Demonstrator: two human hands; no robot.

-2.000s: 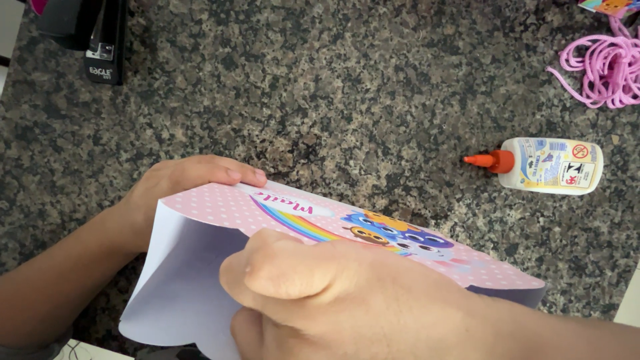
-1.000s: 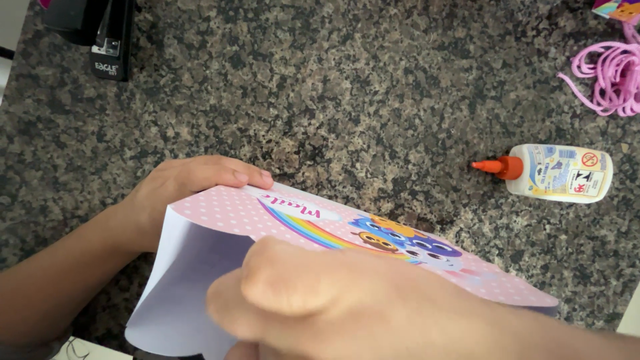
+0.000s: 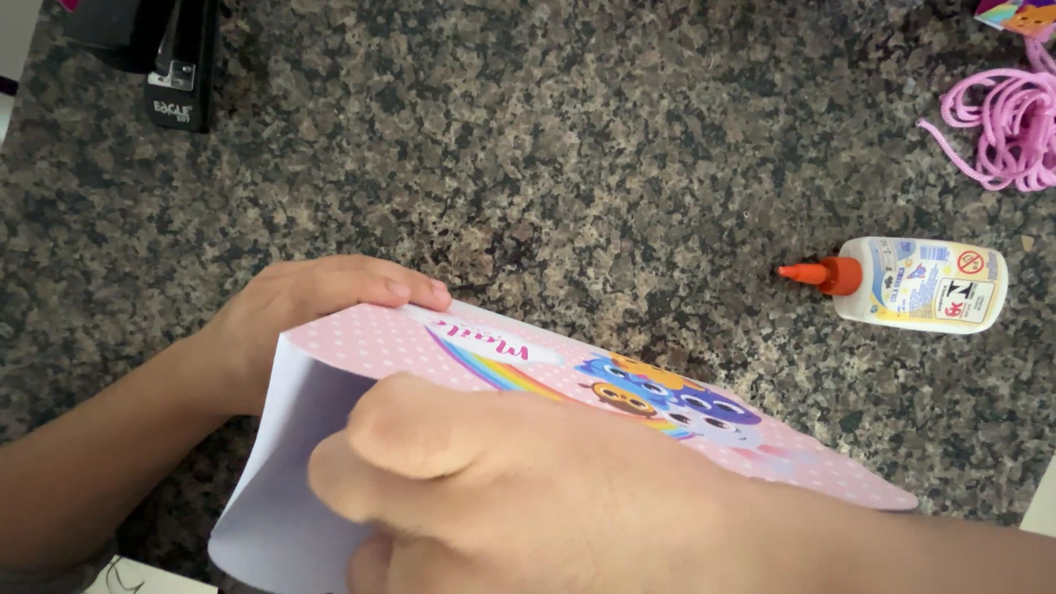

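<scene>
A pink paper bag or sleeve (image 3: 792, 462) with white dots, a rainbow and cartoon animals lies tilted across the lower middle, its white inside showing at the left opening. My left hand (image 3: 305, 309) holds its far left side, fingertips over the upper edge. My right hand (image 3: 528, 478) is at the near side by the opening, fingers curled against the paper; part of the fingers is hidden, and whether they pinch the paper cannot be seen. A white glue bottle (image 3: 924, 285) with an orange nozzle lies on its side to the right, touched by neither hand.
On the speckled granite countertop (image 3: 511, 148), a black Eagle stapler (image 3: 177, 91) is at the upper left. A pink cord bundle (image 3: 1006, 132) lies at the upper right beside a colourful printed piece (image 3: 1019, 16). Pale paper (image 3: 148, 577) shows at the lower left edge.
</scene>
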